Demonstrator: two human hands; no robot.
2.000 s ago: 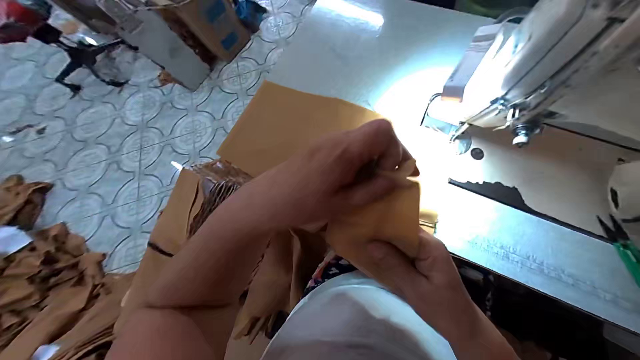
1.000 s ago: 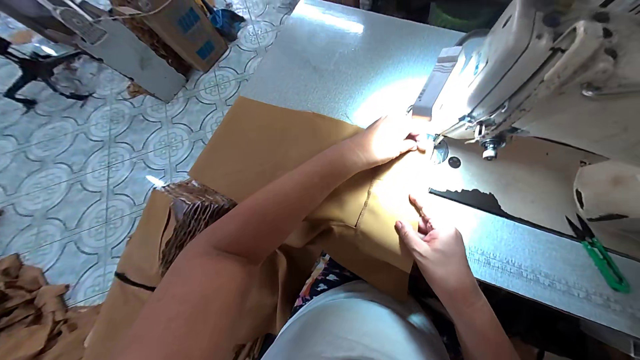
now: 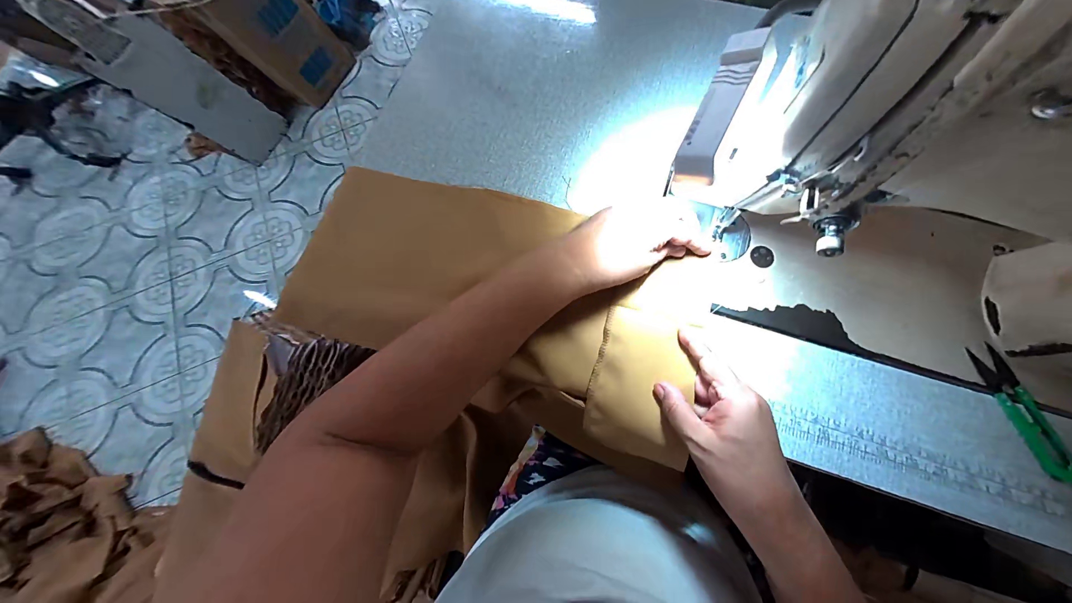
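Note:
A tan fabric piece (image 3: 435, 243) lies over the sewing machine table and hangs down toward my lap. My left hand (image 3: 641, 243) presses on its upper edge, fingertips close beside the needle and presser foot (image 3: 727, 224) of the industrial sewing machine (image 3: 871, 109). A stitched seam (image 3: 599, 356) crosses the fabric between my hands. My right hand (image 3: 720, 402) grips the fabric's right edge, thumb on top and fingers along the border. Glare from the machine's lamp hides part of the cloth near my left fingers.
Green-handled thread snips (image 3: 1026, 410) lie at the right on the metal table (image 3: 502, 100). A cardboard box (image 3: 280, 42) stands on the tiled floor at upper left. Brown fabric pieces (image 3: 63, 519) are heaped at lower left, and a bundle of layered fabric (image 3: 314, 381) sits beside my left arm.
Two seconds ago both hands held the fabric folded together nearer my body. It is now spread flat, with my left hand moved up beside the needle and my right hand at the right edge.

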